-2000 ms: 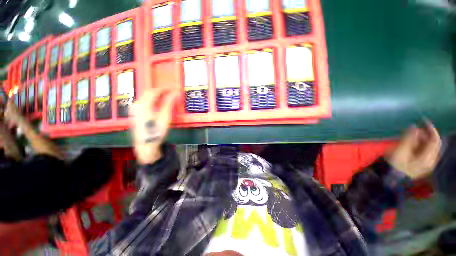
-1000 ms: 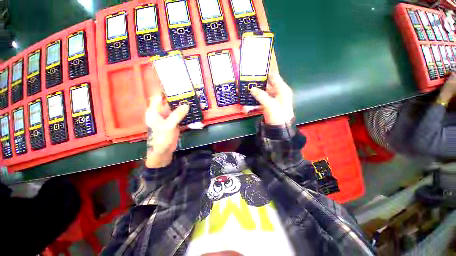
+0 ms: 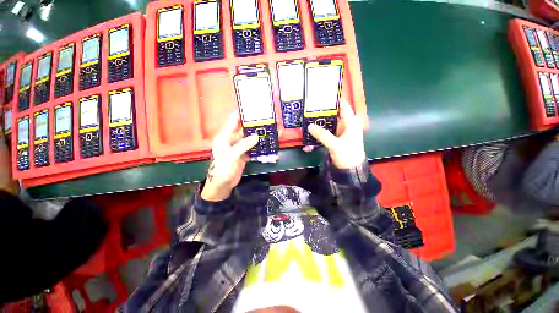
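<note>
My left hand point(image 3: 228, 156) holds a black keypad phone point(image 3: 257, 110) with yellow trim and a lit white screen, thumb on its keys. My right hand point(image 3: 344, 136) holds a similar phone point(image 3: 322, 98), also lit white, thumb near its navigation key. Both phones are upright over the near row of the red tray point(image 3: 149, 122). Between them a phone point(image 3: 291, 92) lies in its pocket. Behind the left phone the top of another shows. Two near-row pockets at the left are empty. The far row holds several lit phones point(image 3: 246, 27).
A second red tray of phones point(image 3: 78, 147) adjoins on the left, with part of another beyond. A further tray point(image 3: 532, 79) lies on the green bench point(image 3: 429, 73) at the far right. Below the edge are a red crate point(image 3: 423, 183) with dark items point(image 3: 406, 226) and, at left, a dark-clothed person point(image 3: 49, 244).
Two seconds ago my hands were apart and held no phones. Since one second ago the left phone has straightened from its tilt, and both phones remain held. The view has shifted slightly.
</note>
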